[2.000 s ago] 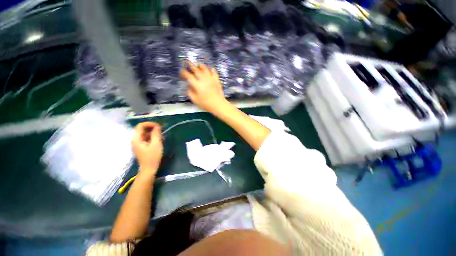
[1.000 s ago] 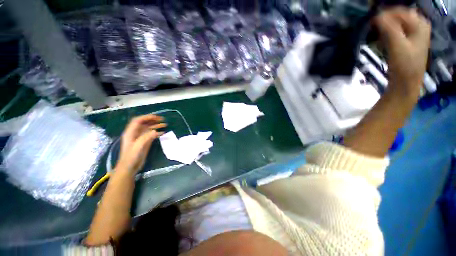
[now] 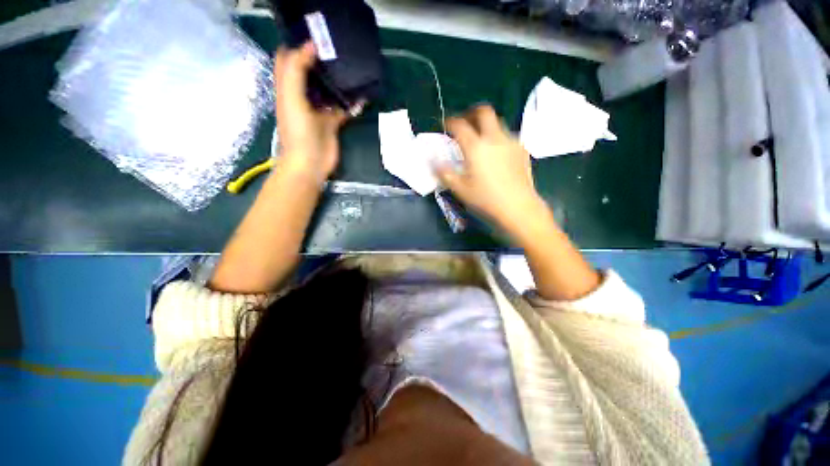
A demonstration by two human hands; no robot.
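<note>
My left hand [image 3: 308,127] holds a black power adapter [image 3: 350,45] with a white label, raised over the green bench. My right hand [image 3: 491,168] is blurred and touches a crumpled white wipe [image 3: 414,159] on the bench; whether its fingers grip the wipe is unclear. A flat white wipe sheet [image 3: 560,120] lies right of my right hand. The stack of empty bubble bags [image 3: 173,100] lies left of my left hand.
A yellow tool handle [image 3: 250,176] shows beside my left wrist. A thin whitish loop [image 3: 428,64] lies behind the wipe. White foam trays [image 3: 719,136] stand at right above a blue rack [image 3: 751,278]. Shiny bagged units [image 3: 628,14] lie along the far right side.
My right hand has come back from the foam trays to the crumpled wipe. A black adapter is now in my left hand, which was empty before. The view has shifted towards the bench's near edge.
</note>
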